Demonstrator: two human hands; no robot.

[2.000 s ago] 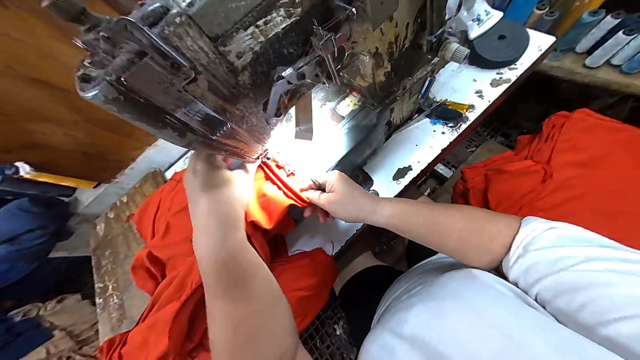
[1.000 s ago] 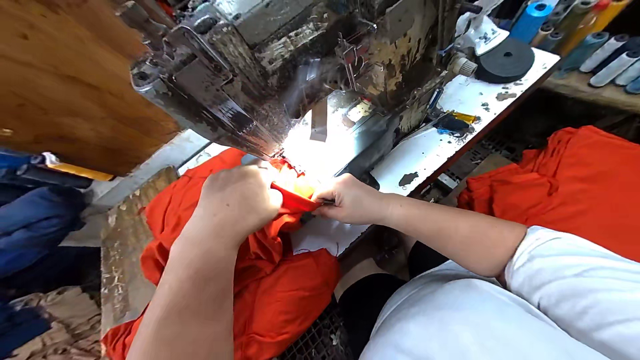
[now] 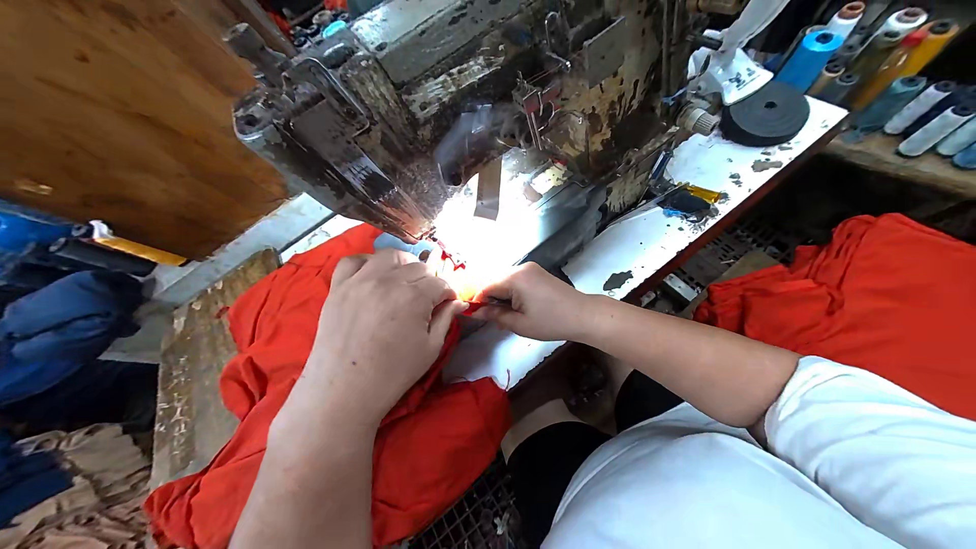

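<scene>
Red fabric lies bunched over the left end of the sewing machine's white table and hangs down past it. My left hand grips the fabric's edge just in front of the needle area, thumb against fingers. Close beside it, my right hand pinches the same red edge between thumb and fingertips; a small dark thing shows at those fingertips, too unclear to name. The worn industrial sewing machine stands right behind both hands. Glare from its lamp hides the stitching point.
On the white table lie a roll of black tape and a yellow-handled tool. Thread spools stand at the upper right. More red fabric is piled at right, dark blue cloth at left. A wooden board supports the fabric.
My left hand has come from beside the needle area toward me, its back now turned up over the fabric. My right hand keeps its hold at the edge. The view has shifted somewhat.
</scene>
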